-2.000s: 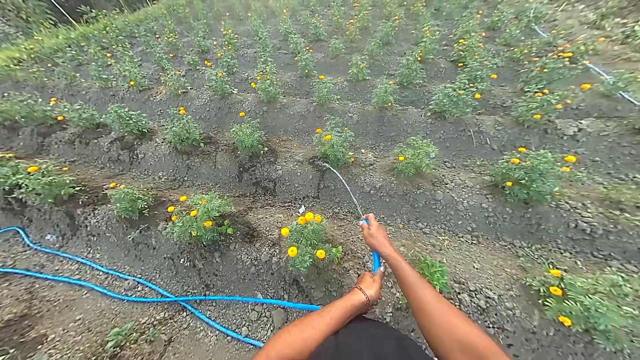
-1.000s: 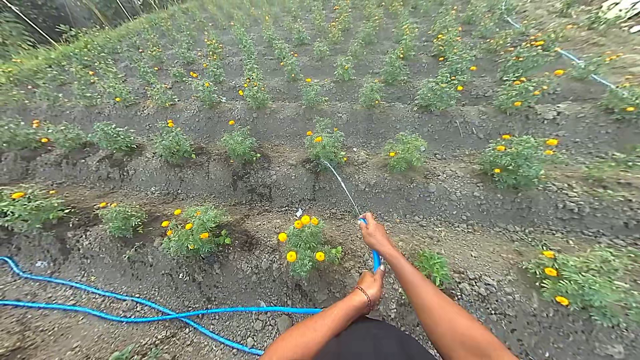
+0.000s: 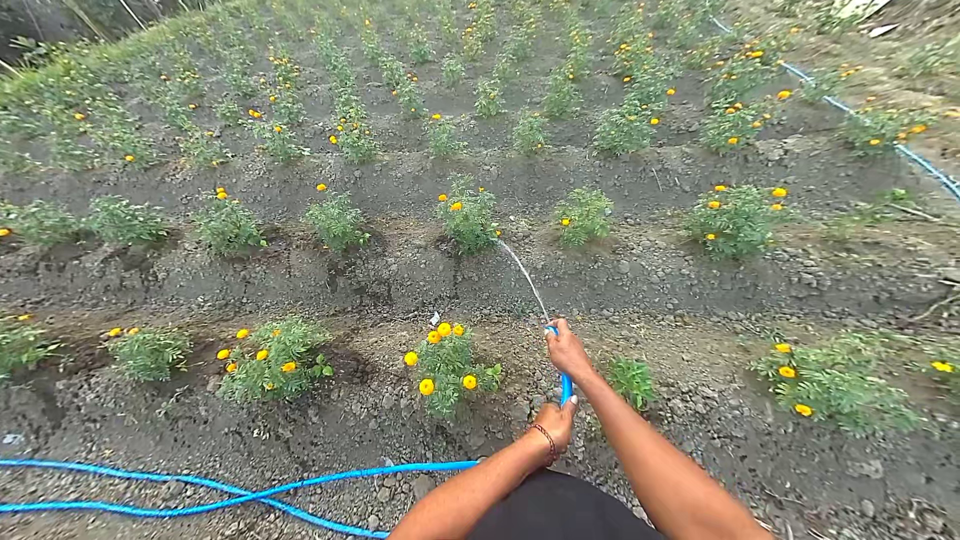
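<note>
Both my hands hold a blue hose (image 3: 566, 388). My right hand (image 3: 568, 350) is closed around it near its open end, and my left hand (image 3: 555, 426), with a braided bracelet at the wrist, grips it lower down. A thin stream of water (image 3: 527, 276) arcs from the hose end up and left to the base of a marigold plant (image 3: 469, 217) in the second row. Left of my hands stands a nearer marigold plant (image 3: 448, 367) with several yellow blooms. A small leafy plant (image 3: 631, 381) grows just right of my right forearm.
Loops of blue hose (image 3: 345, 475) cross on the soil at lower left. Rows of marigold plants (image 3: 735, 221) stand on raised, stony soil ridges with furrows between them. Another pale blue hose (image 3: 832, 103) runs along the field at upper right.
The water stream now lands near the right side of the plant's base in the second row. Both hands keep their hold on the hose.
</note>
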